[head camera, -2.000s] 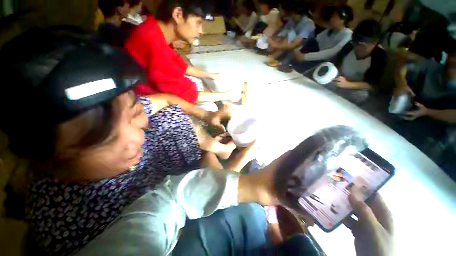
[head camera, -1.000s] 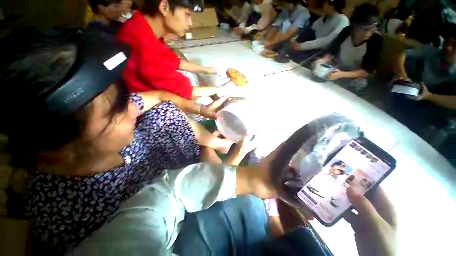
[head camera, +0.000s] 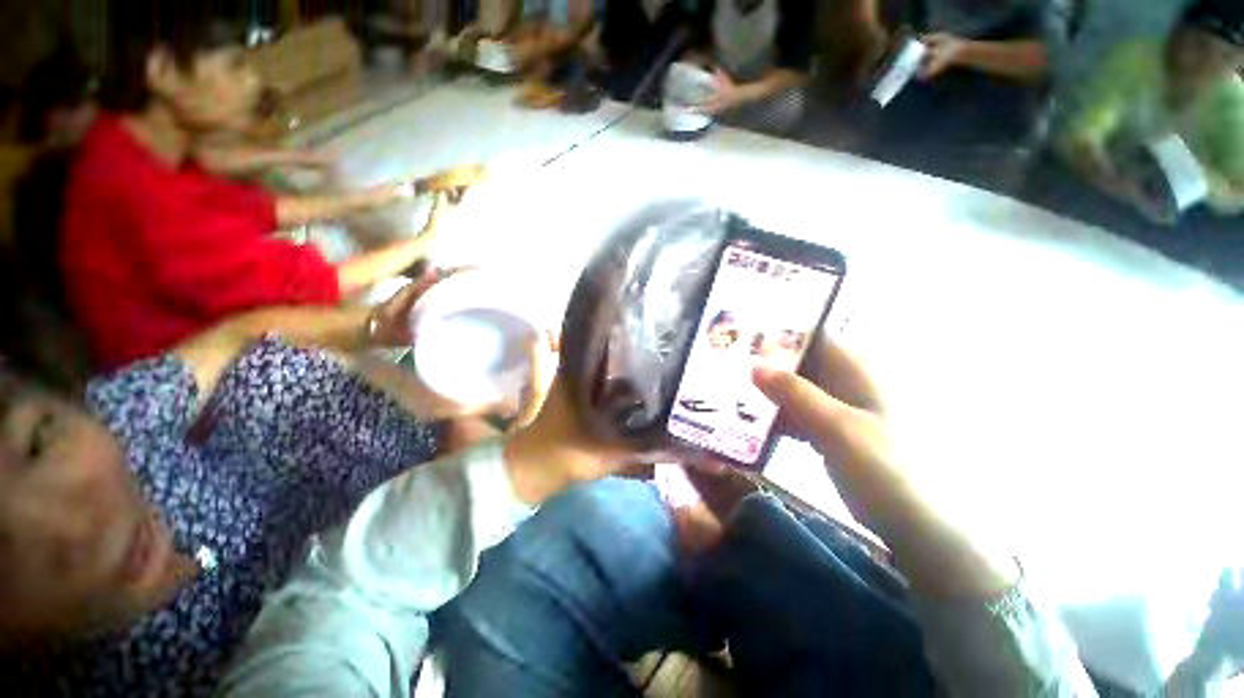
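Observation:
A smartphone (head camera: 753, 352) with a black edge and a bright screen of small pictures stands tilted above my knees. My right hand (head camera: 835, 409) holds it from the right side, with the thumb on the screen. My left hand (head camera: 566, 443) holds a dark round item (head camera: 621, 321) from below and the left. Shiny crinkled clear plastic covers this item. The phone lies in front of its right part and hides it. My left fingers are mostly hidden behind the item.
A person in a patterned top at left holds a white bowl (head camera: 478, 348). A person in red sits beyond. A white-covered platform (head camera: 982, 300) spreads ahead. People across it hold white items, one a round tub (head camera: 689, 98). A cardboard box (head camera: 307, 68) is at the back left.
The view has swung to the right and down, so the phone and dark item appear further left and higher. Both hands keep their holds. The thumb is still on the screen.

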